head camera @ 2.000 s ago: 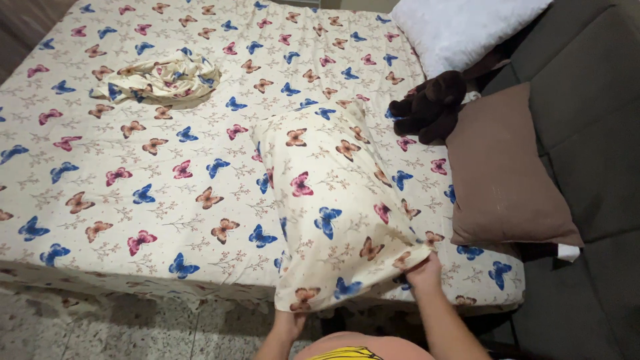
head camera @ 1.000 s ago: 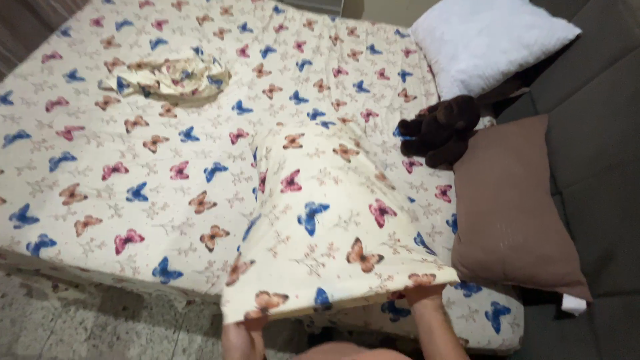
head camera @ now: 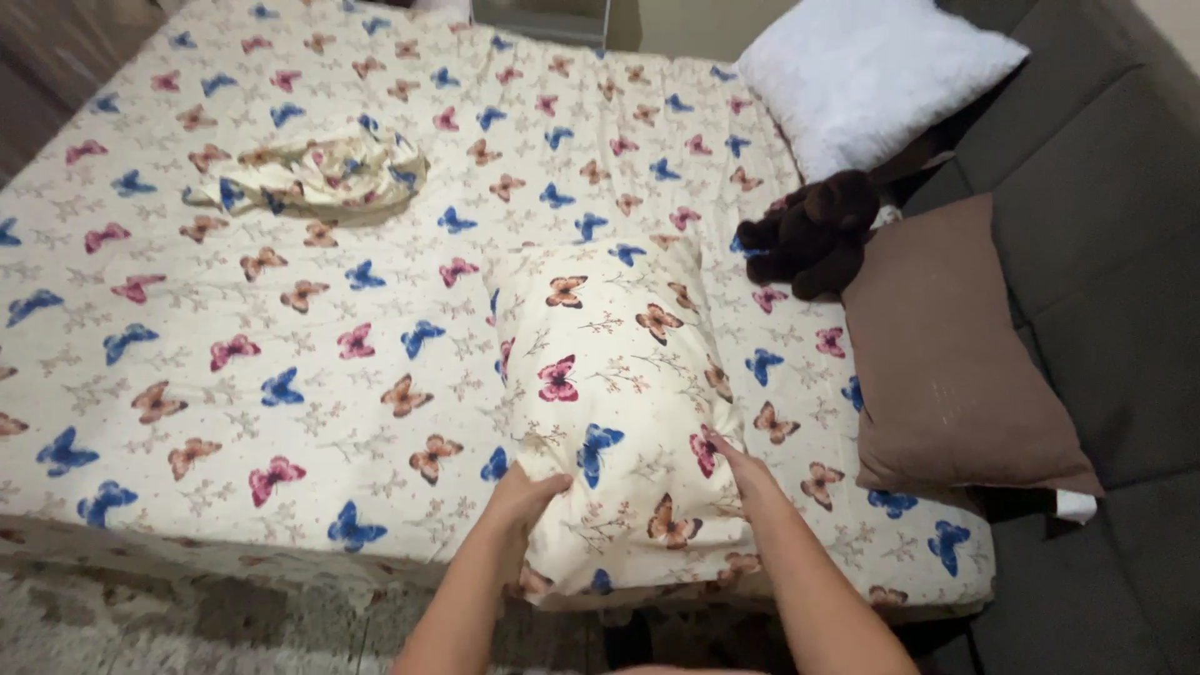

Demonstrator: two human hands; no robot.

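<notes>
A pillow in a cream butterfly-print pillowcase (head camera: 619,394) lies on the bed near its front edge, the case's end toward me. My left hand (head camera: 530,492) grips its left side, thumb on top and fingers hidden beneath or behind the cloth. On the right side my right hand (head camera: 736,459) holds the pillow, fingertips against the fabric and the rest partly hidden. The bed wears a sheet (head camera: 281,328) of the same print. A bunched cloth with matching butterflies (head camera: 323,173) rests farther back on the left.
On the right, a brown cushion (head camera: 947,356) leans by the dark upholstered headboard (head camera: 1097,244), its white tag showing. A dark brown stuffed animal (head camera: 816,234) touches it. Behind is a white pillow (head camera: 872,75). Floor tiles (head camera: 234,619) show below the bed's front edge.
Both hands have moved from the corners of the pillowcase's near end to farther up the pillow's sides. The case's near end, spread wide a second ago, is now narrower and gathered.
</notes>
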